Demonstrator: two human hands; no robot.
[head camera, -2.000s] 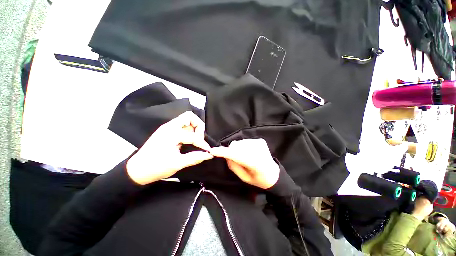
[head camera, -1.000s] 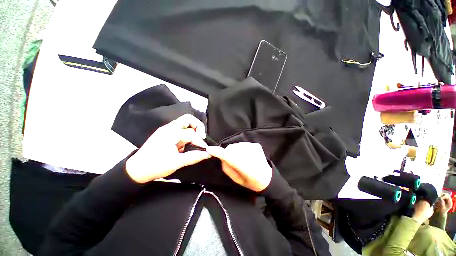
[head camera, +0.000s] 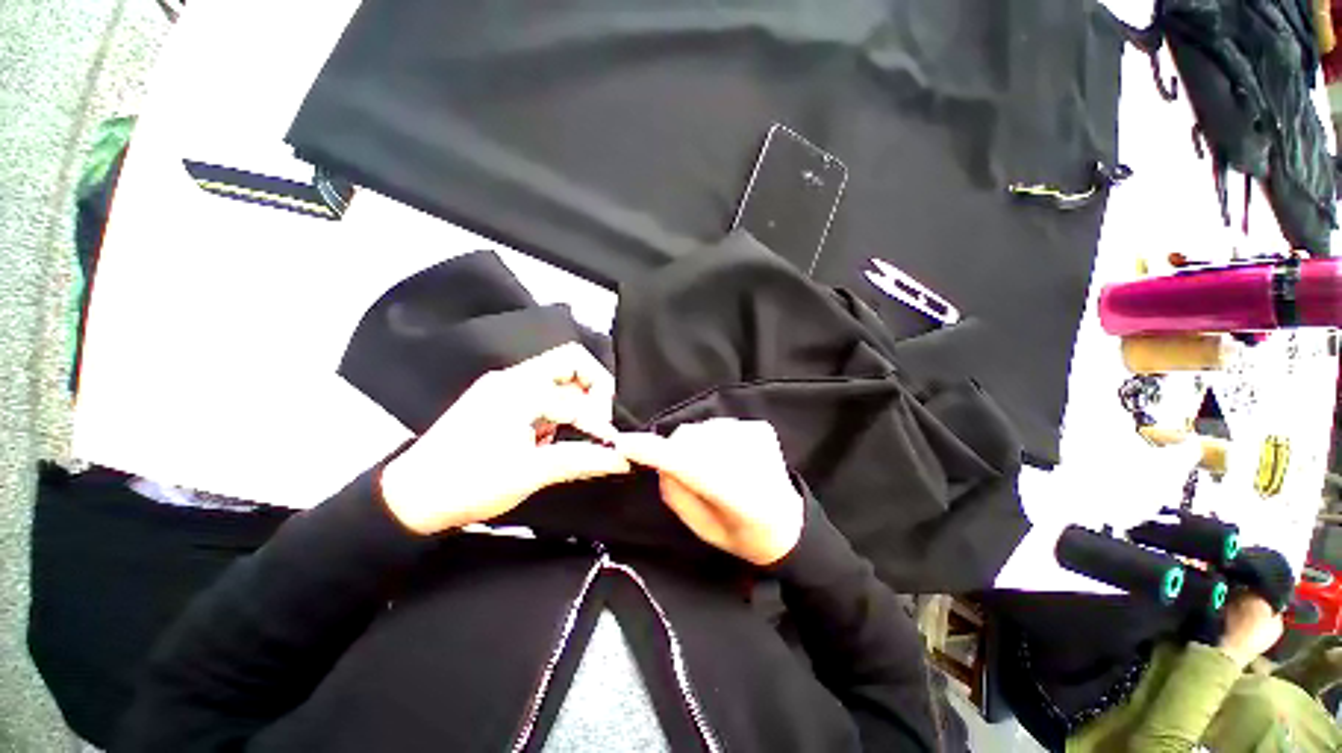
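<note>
A black garment piece [head camera: 765, 324] lies bunched in front of me, partly on the white table edge and partly over a flat black panel. My left hand [head camera: 508, 441] pinches its edge between thumb and fingers. My right hand [head camera: 729, 478] meets it from the right, with thumb and fingertips closed on the same edge. The fingertips of both hands touch or nearly touch. No needle or thread can be made out between them. A straight seam line runs right from the fingertips across the cloth.
A smartphone [head camera: 792, 196] and pale thread snips [head camera: 913, 291] lie on the black panel [head camera: 589, 133]. A dark item with a yellow line [head camera: 265, 190] is on the left table [head camera: 177, 338]. At right are a magenta cylinder [head camera: 1192, 299], thread cones [head camera: 1119, 564] and a person's green sleeve [head camera: 1185, 699].
My hands keep the same pinch with only tiny finger shifts. The whole view has shifted slightly. The other person's arms at the lower right have moved.
</note>
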